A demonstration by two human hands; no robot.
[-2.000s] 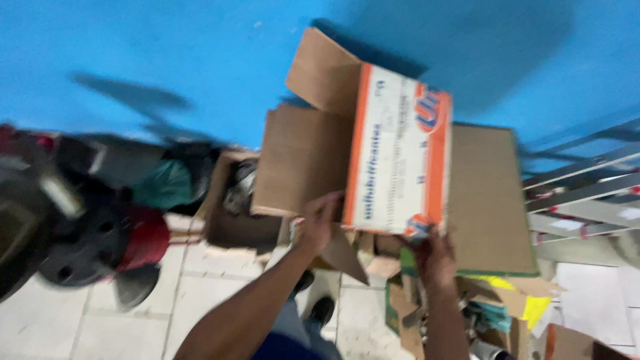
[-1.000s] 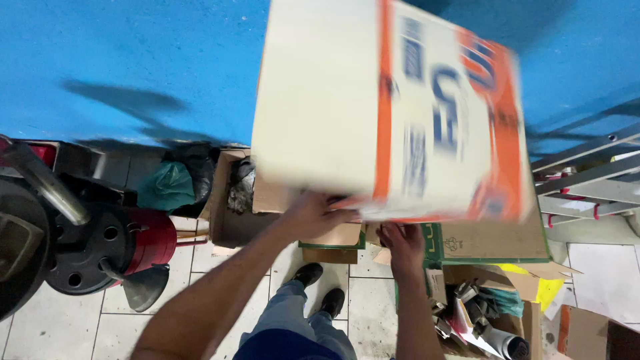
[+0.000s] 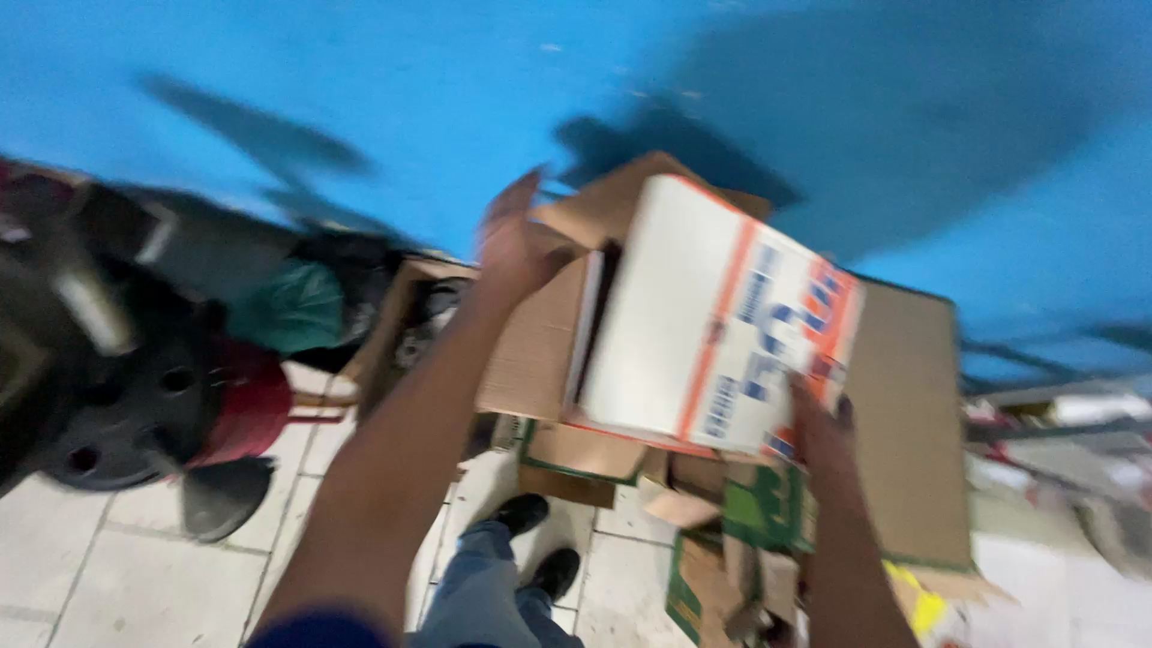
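A white and orange cardboard box [image 3: 711, 333] with printed writing is tilted in front of me, its brown flaps spread at the left and top. My right hand [image 3: 823, 427] presses on its lower right side. At the upper left, my left hand [image 3: 522, 238] touches or hovers by a brown flap [image 3: 531, 351]; blur hides which, and its fingers are apart. Behind the box, at the right, stands a large brown cardboard panel [image 3: 909, 414] with a green edge.
A red and black machine, probably a shop vacuum [image 3: 238, 396], is at the left beside a green plastic bag [image 3: 292, 306]. An open carton [image 3: 387, 333] holds dark items. More cartons [image 3: 693, 585] lie below on the tiled floor. A blue wall [image 3: 450, 81] rises ahead.
The box has turned and its brown flaps show again. My left hand has moved from the box's lower edge up to its upper left. My right hand has moved onto its right side.
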